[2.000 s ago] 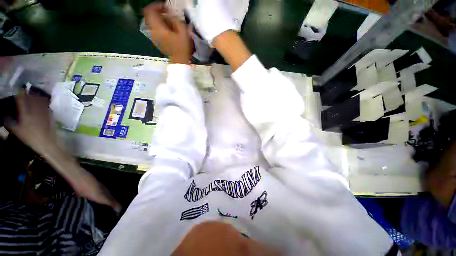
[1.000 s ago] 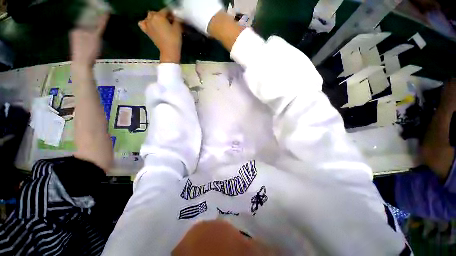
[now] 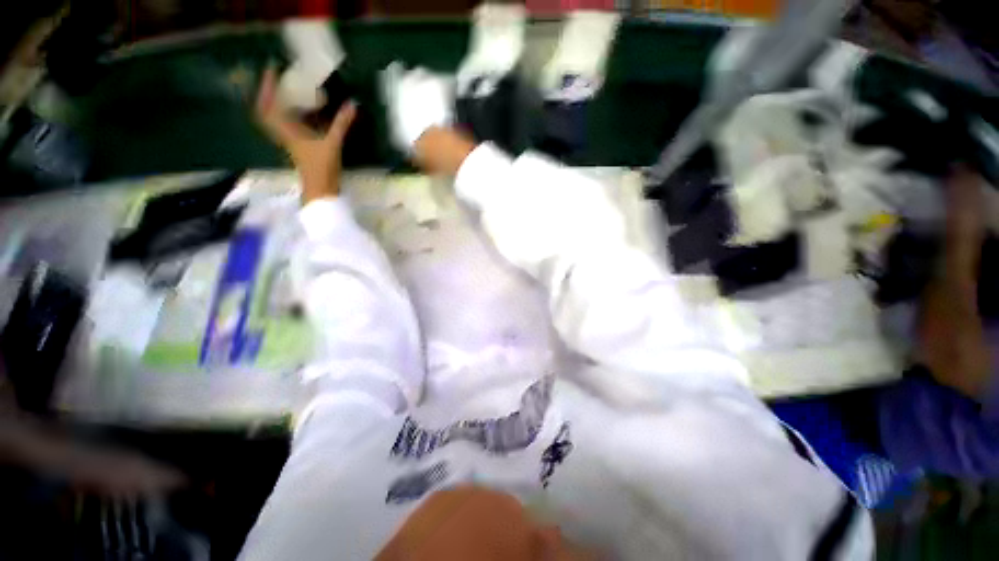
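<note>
My left hand [image 3: 309, 142] is bare and blurred at the belt, with thumb and fingers spread around the lower part of a carton [image 3: 313, 53] with pale raised flaps. I cannot tell if it touches the carton. My right hand [image 3: 421, 107], in a white glove, is over the belt to the right, fingers slightly apart, with nothing visible in it. Two more black cartons with tall pale flaps stand on the belt right of the glove, one nearer [image 3: 495, 55] and one farther right [image 3: 581, 60].
The green belt [image 3: 164, 126] runs beyond the white bench [image 3: 822, 340]. A black item [image 3: 181, 217] lies over the printed sheet [image 3: 236, 296] at left. Clustered cartons [image 3: 696, 214] and a slanting metal upright [image 3: 750, 77] are at right. People's arms show at both sides.
My hands have moved apart; my left hand is now spread by a carton. The view has shifted, showing more of the belt. A black item now lies on the printed sheet.
</note>
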